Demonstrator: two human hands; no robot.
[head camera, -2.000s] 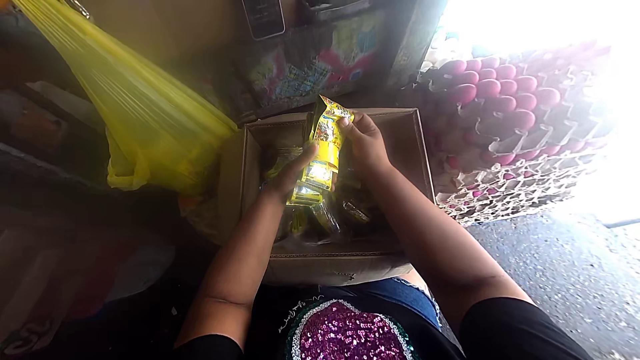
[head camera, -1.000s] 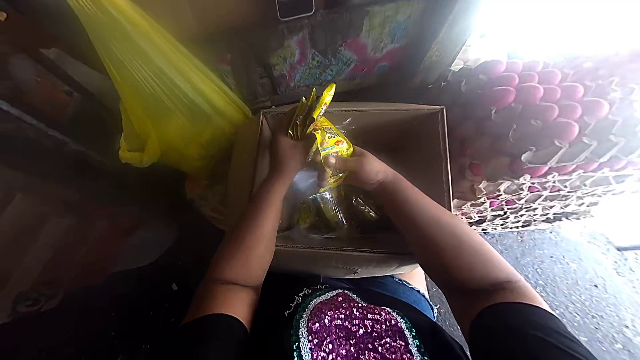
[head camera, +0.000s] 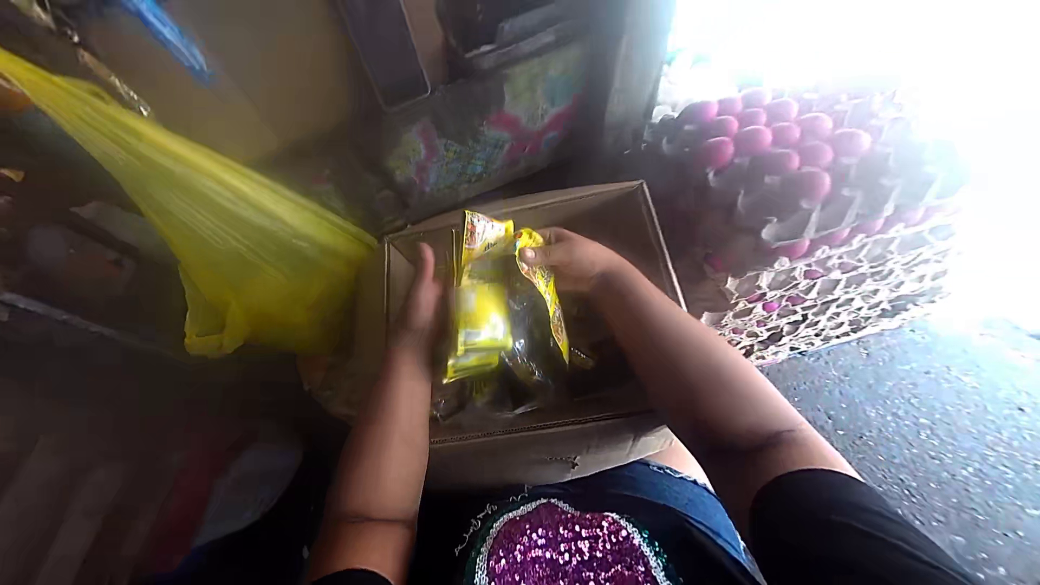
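Note:
A cardboard box (head camera: 650, 219) stands on or against my lap, with yellow plastic packets (head camera: 483, 325) and clear plastic inside and above it. My right hand (head camera: 565, 258) pinches the top of a yellow packet (head camera: 543, 280) between thumb and fingers. At the box's left side my left hand (head camera: 422, 301) is upright beside the other packets, its thumb raised; motion blur hides whether its fingers touch or hold them. The lower packets are blurred, and some lie in shadow in the box.
A yellow plastic bag (head camera: 260, 252) hangs left of the box. Stacked egg trays (head camera: 845, 284) with pink eggs (head camera: 784, 138) stand at the right, above grey pavement (head camera: 894, 422). Behind the box is a colourfully patterned surface (head camera: 487, 126); a dark flat object (head camera: 390, 57) is above it.
My hands have moved apart from where they were close together around the packets. One packet is now separated in my right hand, while the others hang or lie nearer my left.

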